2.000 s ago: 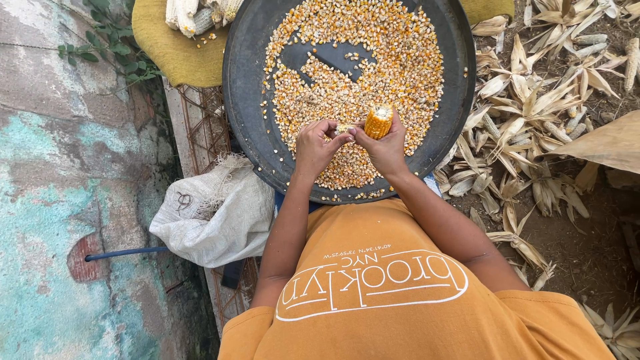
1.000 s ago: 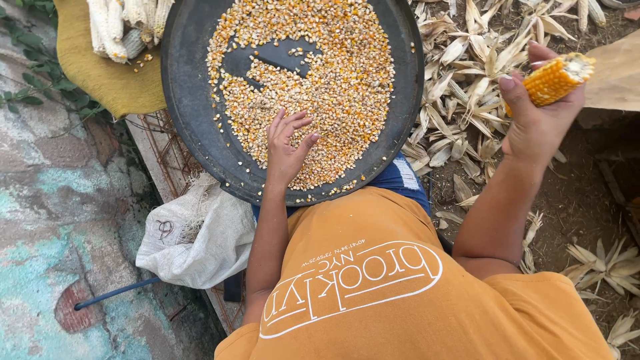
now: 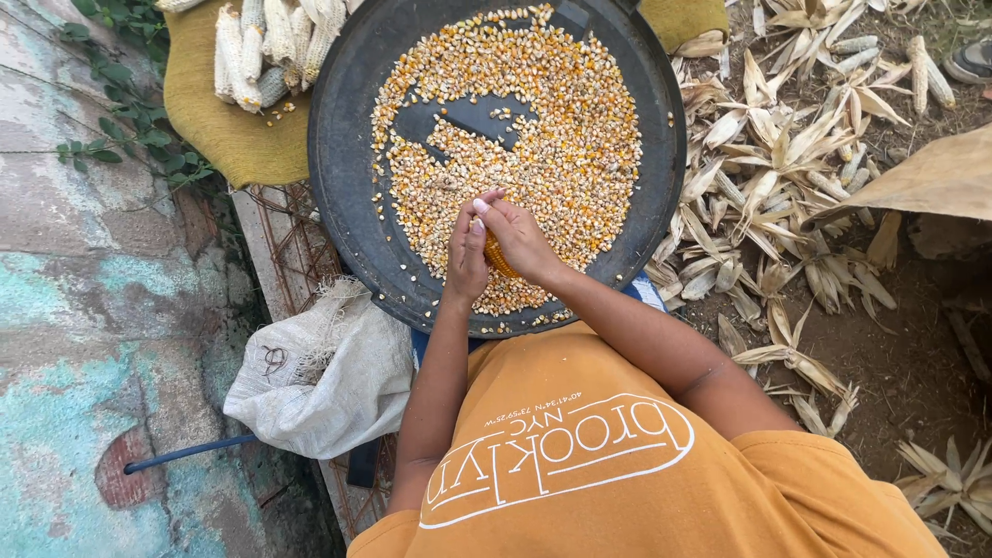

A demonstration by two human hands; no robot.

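A large round black tray (image 3: 335,178) lies across my lap, with loose corn kernels (image 3: 573,147) spread over much of it. Above the near part of these kernels my two hands meet around an ear of corn (image 3: 498,260), whose orange kernels show between them. My right hand (image 3: 518,236) is closed on the ear, its thumb near the top. Against the ear's left side rests my left hand (image 3: 467,256), fingers pointing up; its exact grip is partly hidden. The ear's upper end is covered by my fingers.
Shelled corn cobs (image 3: 279,43) lie on a mustard cloth (image 3: 225,132) at the upper left. A white woven sack (image 3: 333,395) sits left of my lap. Dry husks (image 3: 783,155) and cobs litter the ground at right, beside a brown sheet (image 3: 922,178). A shoe (image 3: 973,62) shows at the far right.
My right hand has come back from the right side to over the tray, still with the ear of corn. My left hand, which was spread over the kernels, now meets it at the ear.
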